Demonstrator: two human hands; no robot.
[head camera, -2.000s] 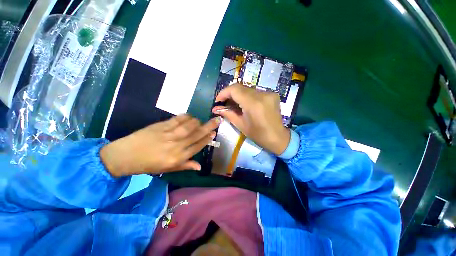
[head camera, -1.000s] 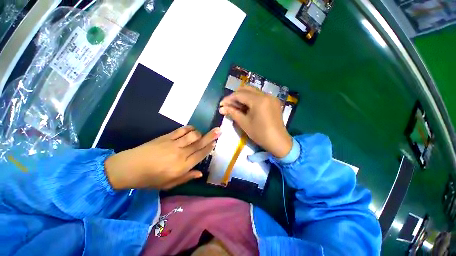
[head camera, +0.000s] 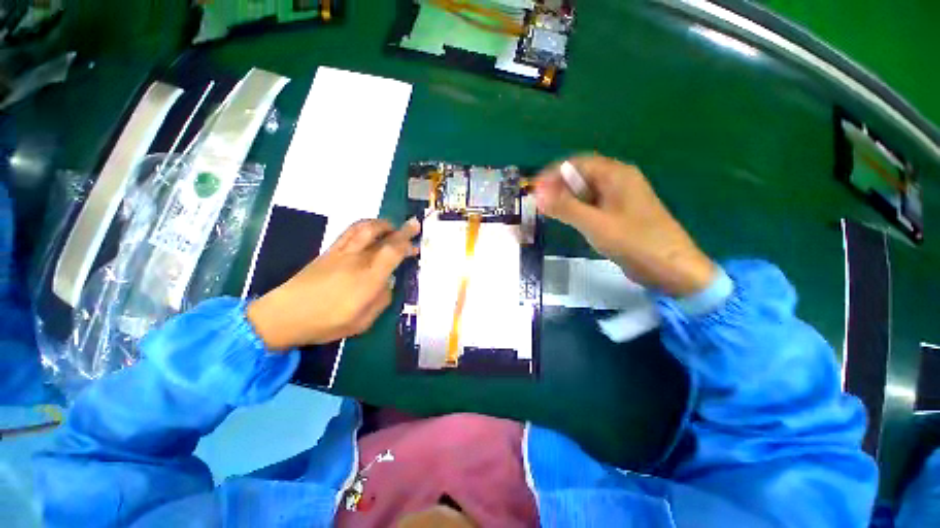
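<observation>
A tablet assembly (head camera: 443, 268) lies in front of me with its internals exposed. A flat orange flex cable (head camera: 466, 278) runs down its bright silvery centre, and a main board (head camera: 484, 191) with silver shields crosses its top. My left hand (head camera: 335, 284) is at the tablet's upper left edge, fingertips at the rim, with nothing visible held. My right hand (head camera: 608, 211) is beside the tablet's top right corner, slightly blurred, closed around pale tweezers (head camera: 575, 179); their tip cannot be made out. A whitish liner strip (head camera: 593, 284) lies right of the tablet, below my right hand.
A white liner sheet (head camera: 345, 134) with black adhesive area (head camera: 291, 242) lies left of the tablet. A clear plastic bag (head camera: 196, 232) and pale curved strips (head camera: 119, 191) are farther left. Other open tablets (head camera: 484, 36) lie at the top and far right (head camera: 879, 170). A black strip (head camera: 865, 309) is at right.
My right hand has moved from over the tablet's left side to its top right corner, uncovering the centre and board. My left hand has shifted up along the left edge. The view has turned.
</observation>
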